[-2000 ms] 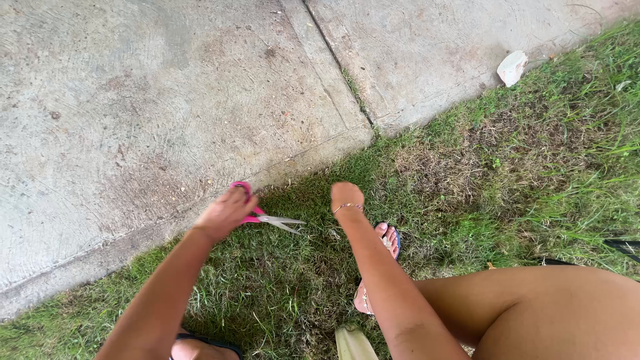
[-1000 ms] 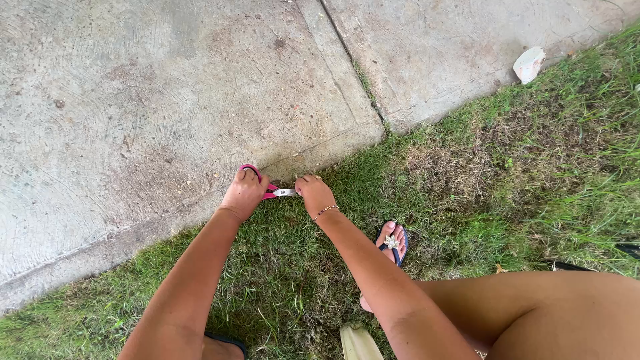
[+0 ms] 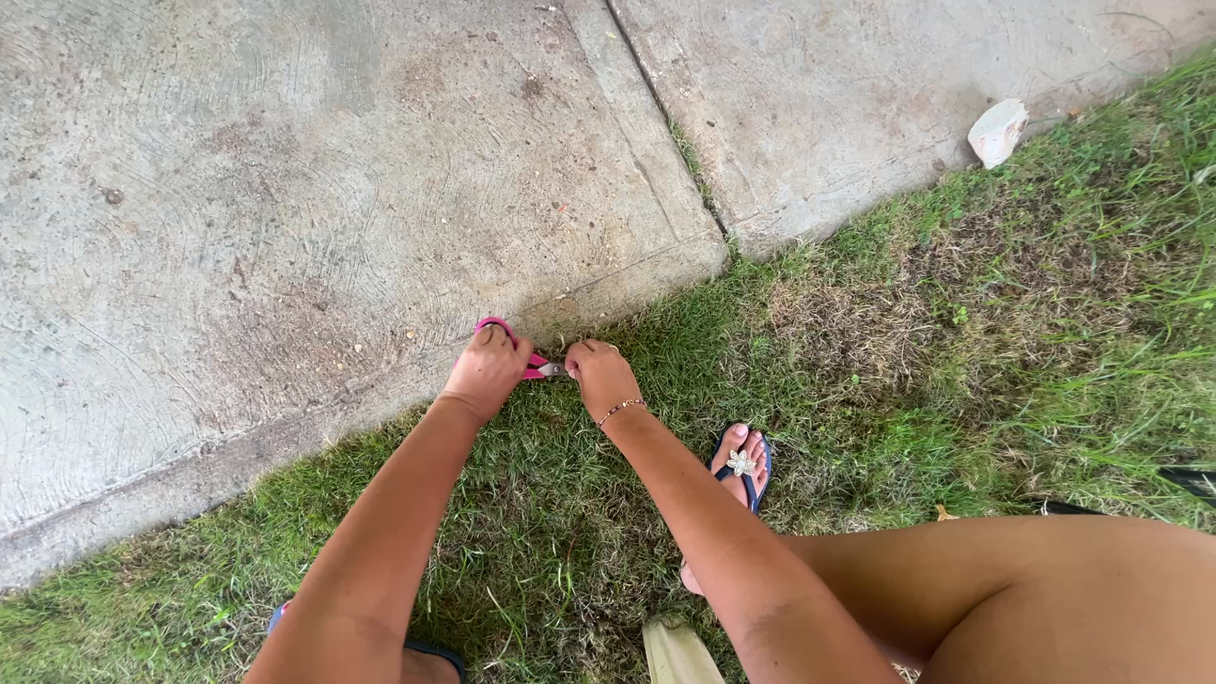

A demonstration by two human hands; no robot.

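Note:
My left hand is closed on the pink handles of a pair of scissors at the grass edge beside the concrete slab. The blades point right, and their tips are hidden behind my right hand. That hand has its fingers bent together close to the blades, low over the grass; whether it pinches grass blades I cannot tell. A beaded bracelet circles my right wrist.
The concrete slab fills the upper left, with a grassy joint running through it. A whitish stone-like piece lies at its right edge. A foot in a dark flip-flop stands on the grass, near my bent leg.
Two seconds ago my right hand was apart from the scissors, whose blades were in plain view. It has since moved left beside the blades and remains there.

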